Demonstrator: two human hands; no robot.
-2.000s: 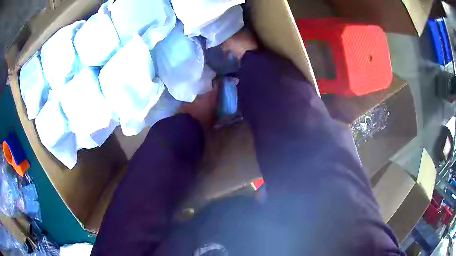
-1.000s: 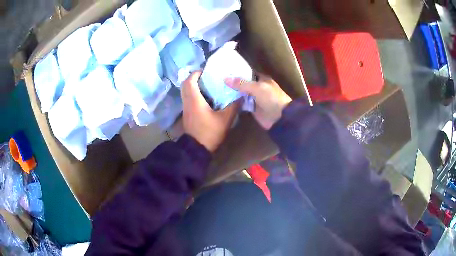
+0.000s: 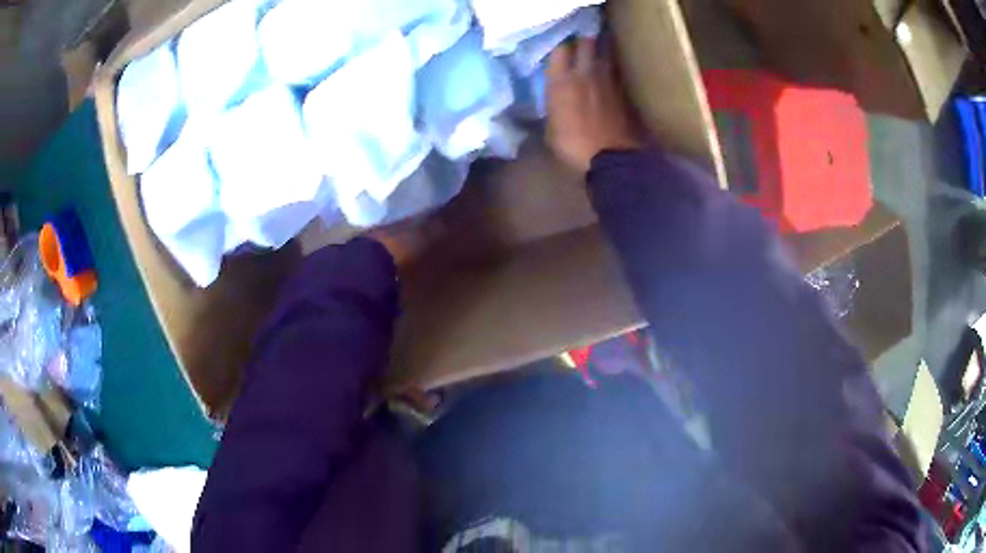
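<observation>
The large open packing carton [image 3: 670, 76] lies in front of me, with rows of white wrapped bundles [image 3: 265, 151] in its upper left part. Pale blue shows through one bundle [image 3: 460, 92]. My right hand [image 3: 589, 103] is inside the carton near its right wall, fingers extended at the upper bundles; whether it grips one I cannot tell. My left hand [image 3: 402, 246] is low inside the carton below the bundles, mostly hidden and blurred, with only a part near the cuff showing.
A red plastic stool [image 3: 824, 160] stands right of the carton, with a smaller brown carton [image 3: 881, 281] below it. An orange and dark-blue tape dispenser [image 3: 70, 257] and clear plastic bags [image 3: 32, 335] lie on the green table [image 3: 135, 378] at left. Blue items [image 3: 971, 140] are at the far right.
The wrapped bundle held between both hands one second ago is no longer seen in them. My right hand has moved up and my left hand down into the carton. The view has shifted.
</observation>
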